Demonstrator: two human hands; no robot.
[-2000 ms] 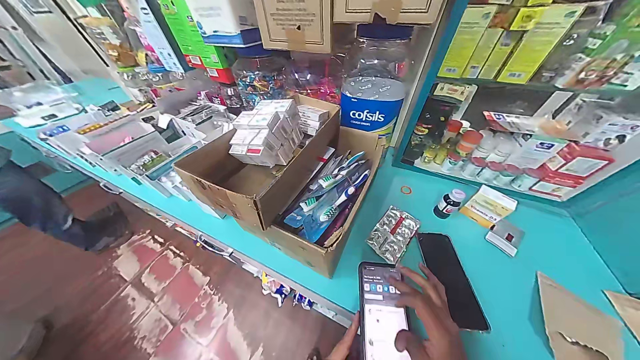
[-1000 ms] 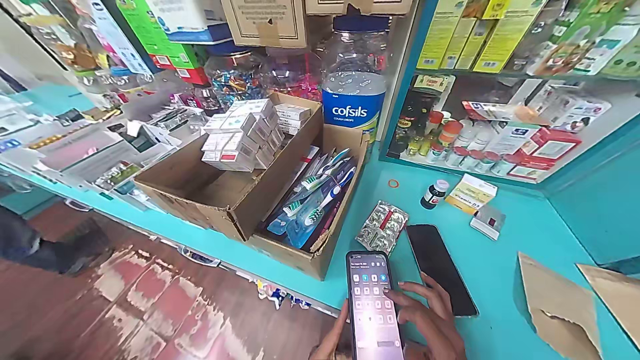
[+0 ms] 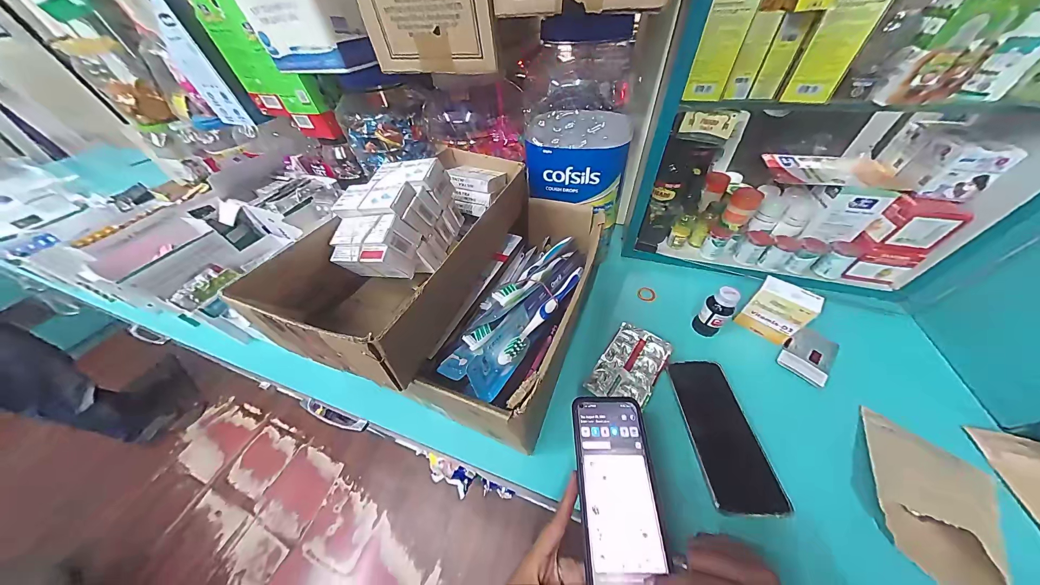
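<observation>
A lit smartphone (image 3: 621, 496) is held upright over the counter's front edge by my left hand (image 3: 555, 544), its thumb along the left side. My right hand (image 3: 719, 561) is blurred at the bottom edge, close to the phone's lower right corner; its fingers are not clear. Right of the lit phone, a second smartphone (image 3: 729, 439) lies dark on the turquoise counter. Foil blister strips (image 3: 630, 364) lie above the phones. Farther back are a small dark bottle (image 3: 716, 311) with a white cap, a yellow and white carton (image 3: 778, 310) and a small grey box (image 3: 808, 357).
Left of the phones stand a cardboard box of toothbrushes (image 3: 520, 414) and a cardboard box with small cartons (image 3: 325, 345). Behind them is a cough drop jar (image 3: 575, 154). Torn brown paper (image 3: 934, 496) lies at right. A person's leg (image 3: 81, 390) shows at far left.
The phone's screen has changed from a grid of icons to a mostly white page under a row of icons. My right hand has moved down from the screen toward the bottom edge.
</observation>
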